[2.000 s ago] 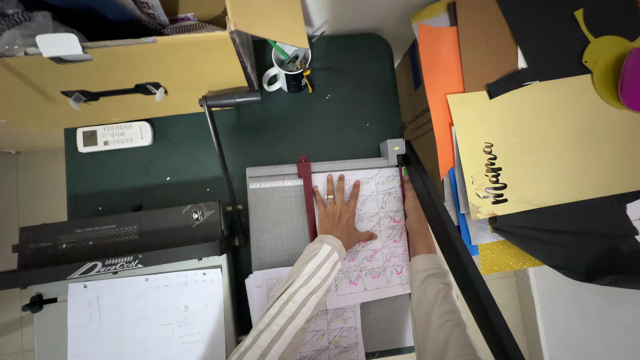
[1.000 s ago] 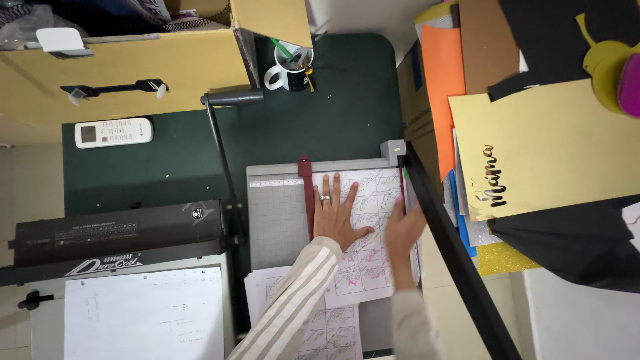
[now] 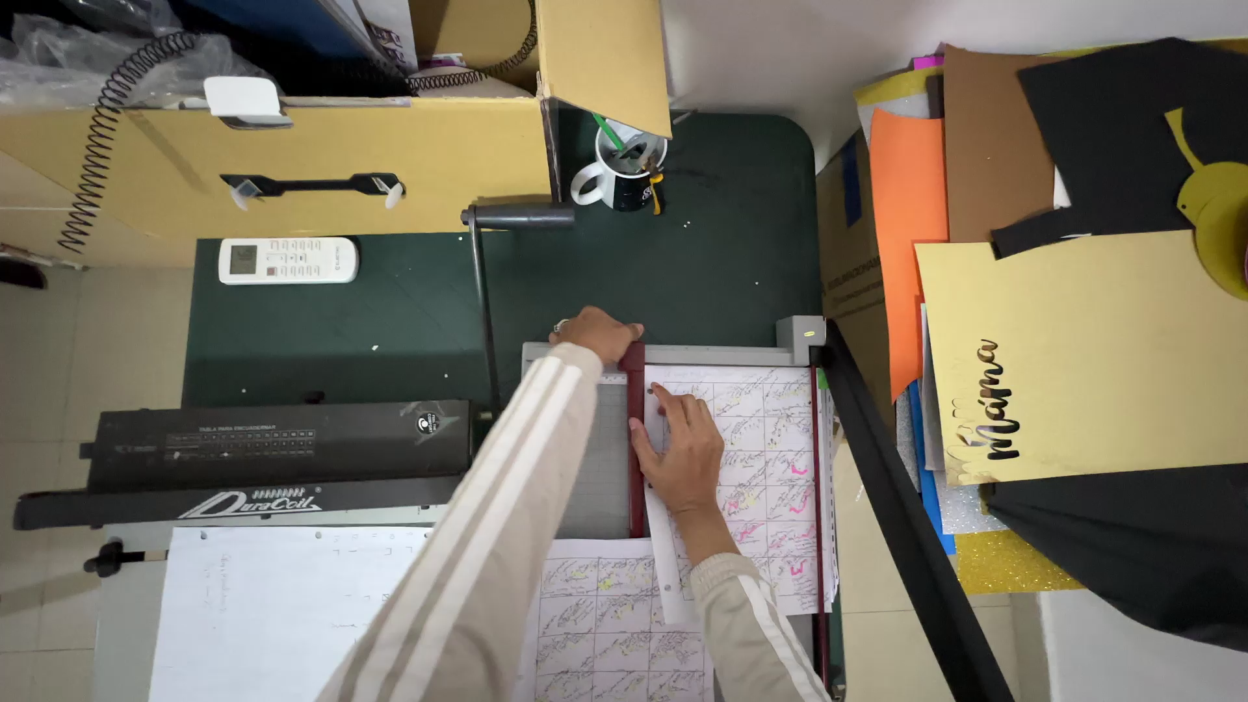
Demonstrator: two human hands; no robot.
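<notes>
My left hand [image 3: 597, 336] is at the top rail of a paper cutter [image 3: 682, 354], its fingers curled by the upper end of the dark red paper guide [image 3: 636, 439]; the far side of the grip is hidden. Just below and to the right, my right hand [image 3: 682, 453] rests on a printed sheet [image 3: 785, 487], thumb near the guide and fingers spread. The sheet lies under the red strip along the cutting edge, and the black cutter arm [image 3: 916, 517] is swung out to the right. More printed sheets [image 3: 595, 624] lie at the cutter's lower left.
A coil-binding machine [image 3: 283, 448] with a long crank handle [image 3: 519, 215] stands at the left, papers [image 3: 292, 614] on it. Behind are a remote control [image 3: 289, 261], a mug of tools [image 3: 624, 185] and a cardboard box [image 3: 468, 146]. Coloured sheets [image 3: 1072, 361] are stacked at the right.
My left hand has left the sheet for the top of the guide. My right hand has moved from the cutting edge to beside the guide. The view has shifted slightly.
</notes>
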